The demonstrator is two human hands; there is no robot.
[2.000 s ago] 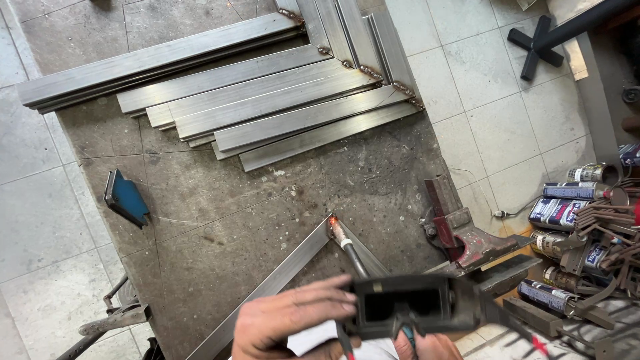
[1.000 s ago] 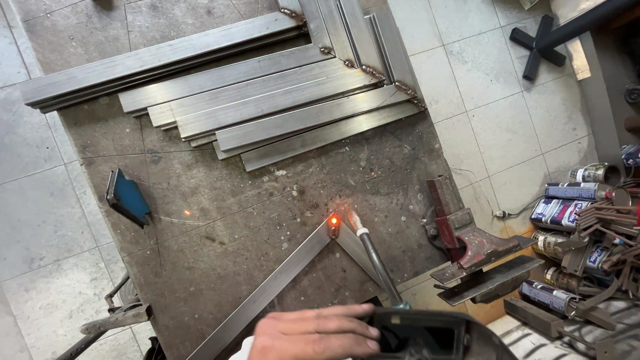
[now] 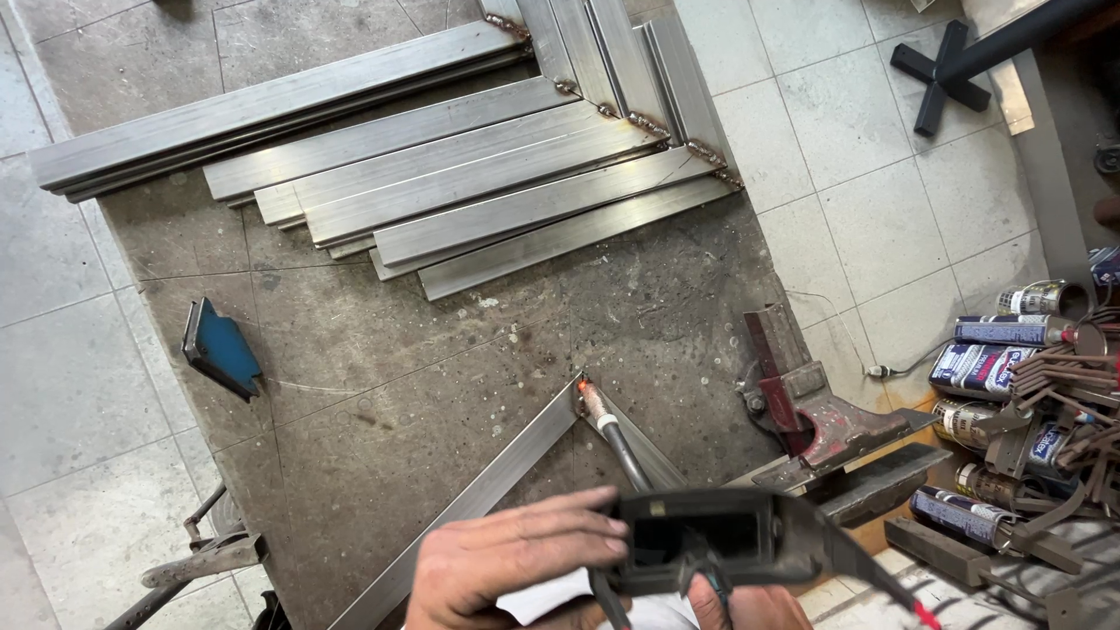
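Observation:
My left hand (image 3: 525, 556), at the bottom centre, has its fingers against the left edge of a black welding mask (image 3: 735, 499) with a dark window. Partly hidden behind the mask, my right hand (image 3: 757, 605) grips the handle of a welding torch (image 3: 623, 451), its thumb showing below the window. The torch's nozzle lies at the corner where two flat-faced metal bars meet, the left bar (image 3: 481, 486) and the right bar (image 3: 652, 446). A small orange-red glow shows at that corner. Much of the right bar is behind the torch and mask.
Welded metal angle frames (image 3: 472, 188) lie stacked across the worktable's (image 3: 420, 376) upper part. A blue magnetic welding square (image 3: 219, 350) stands at left. At right are a red bench vise (image 3: 840, 429), paint cans (image 3: 976, 367) and metal scraps. A black cross-shaped base (image 3: 941, 79) rests on the tiled floor.
Since one second ago the mask has come up into fuller view and my right thumb shows again. The torch nozzle has moved left onto the corner, where the bright orange spot is now smaller.

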